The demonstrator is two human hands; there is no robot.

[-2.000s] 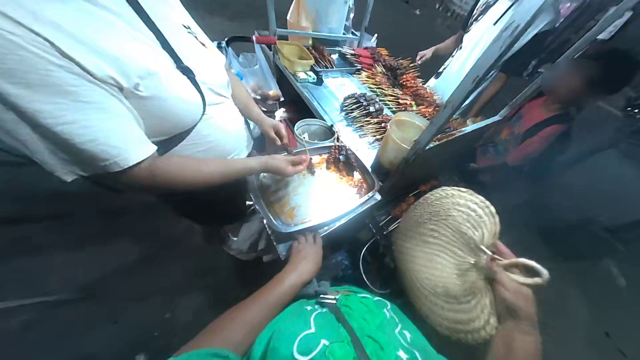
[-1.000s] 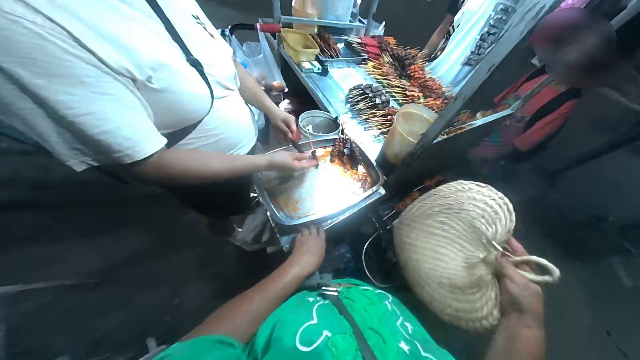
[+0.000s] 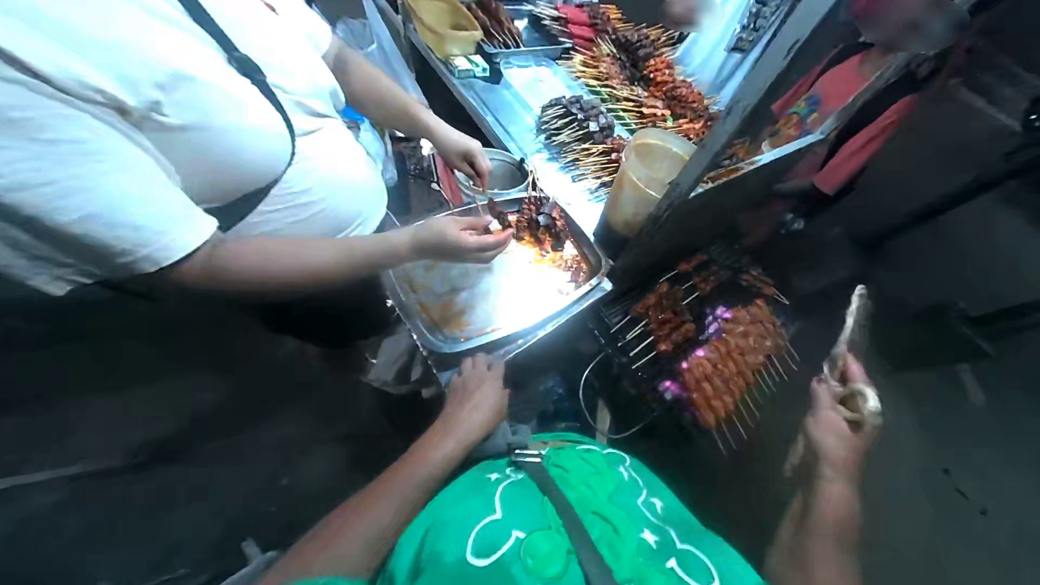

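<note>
My right hand [image 3: 841, 414] grips the looped handle of a woven hand fan [image 3: 850, 329], turned edge-on at the right of the grill. Skewered meat [image 3: 731, 366] lies in rows on the charcoal grill [image 3: 630, 333], where a few coals glow pinkish. My left hand [image 3: 478, 394] rests at the front edge of the steel tray [image 3: 455, 345]; its fingertips touch the edge and I see nothing held in it. Sauce and several dark meat skewers [image 3: 540, 219] are in the tray. Above it, a person's two hands [image 3: 463, 236] hold a skewer.
A cart post [image 3: 731, 106] rises between the grill and the display of many skewers [image 3: 642, 73]. A plastic container [image 3: 646, 175], a metal pot [image 3: 504, 172] and a yellow basin [image 3: 445, 28] stand about. A person in white is at the left, another person in red at the upper right.
The fan has turned from broad side to edge-on, and the skewers on the grill have come into full view. My left hand has stayed at the tray's edge.
</note>
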